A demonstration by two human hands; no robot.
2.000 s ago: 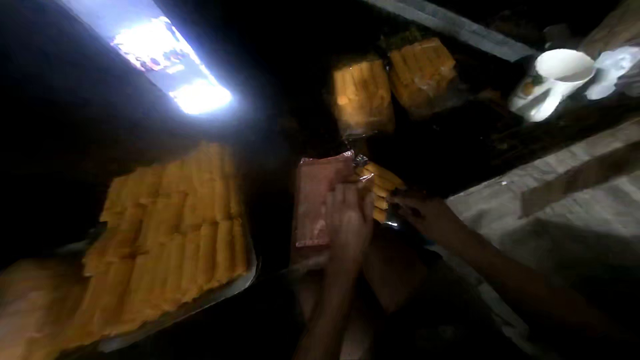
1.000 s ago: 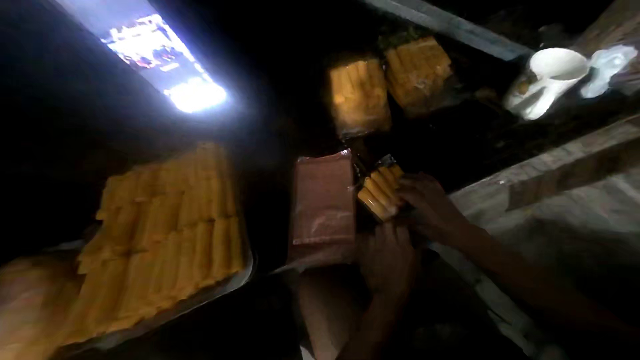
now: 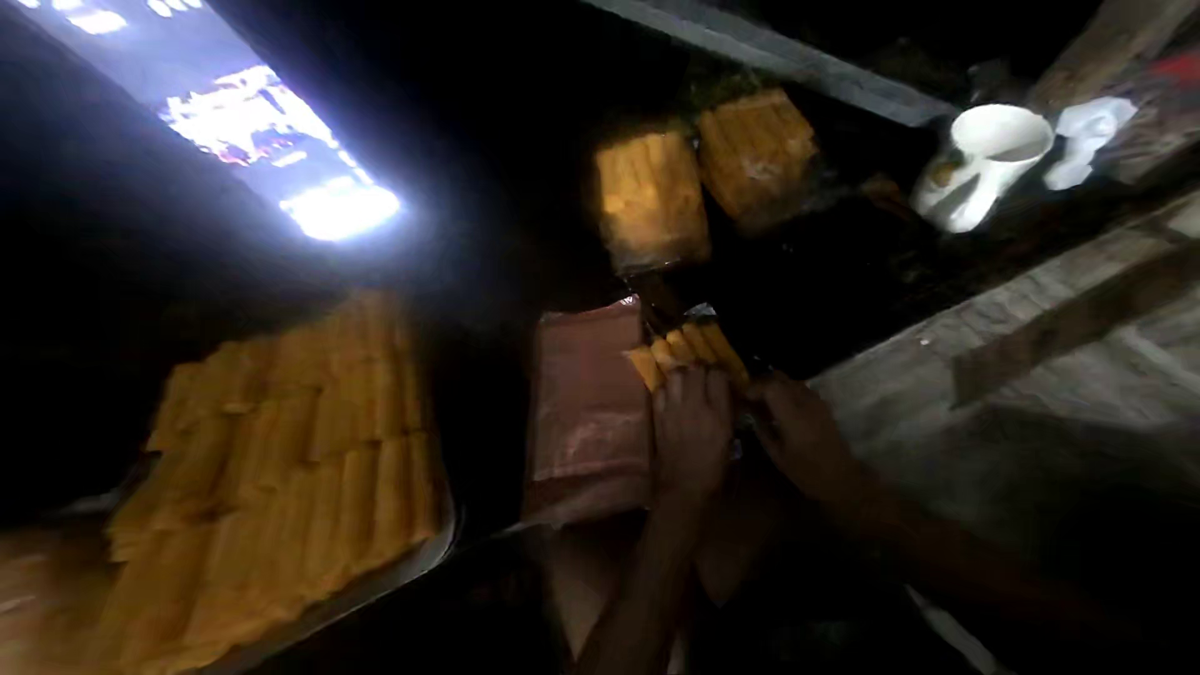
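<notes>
A small clear plastic bag of yellow-orange food rolls [image 3: 698, 347] lies right of a flat pinkish-brown plastic packet [image 3: 591, 408]. My left hand [image 3: 692, 427] rests its fingers on the lower ends of the rolls, beside the packet. At the bag's lower right edge, my right hand [image 3: 797, 422] has its fingers bent close together; whether it pinches the plastic is too dark to tell. Many similar rolls [image 3: 281, 469] are piled in rows on a tray [image 3: 436, 553] at the left.
Two filled bags of rolls [image 3: 653, 199] [image 3: 757, 155] lie beyond my hands. A white cup [image 3: 1001, 136] stands at the upper right near a white plastic piece [image 3: 1087, 136]. A bright screen [image 3: 281, 141] glows at the upper left. A pale ledge [image 3: 1031, 337] runs along the right.
My left hand has moved up from below the small bag onto its rolls. My right hand has shifted from the bag's upper right side to its lower right edge.
</notes>
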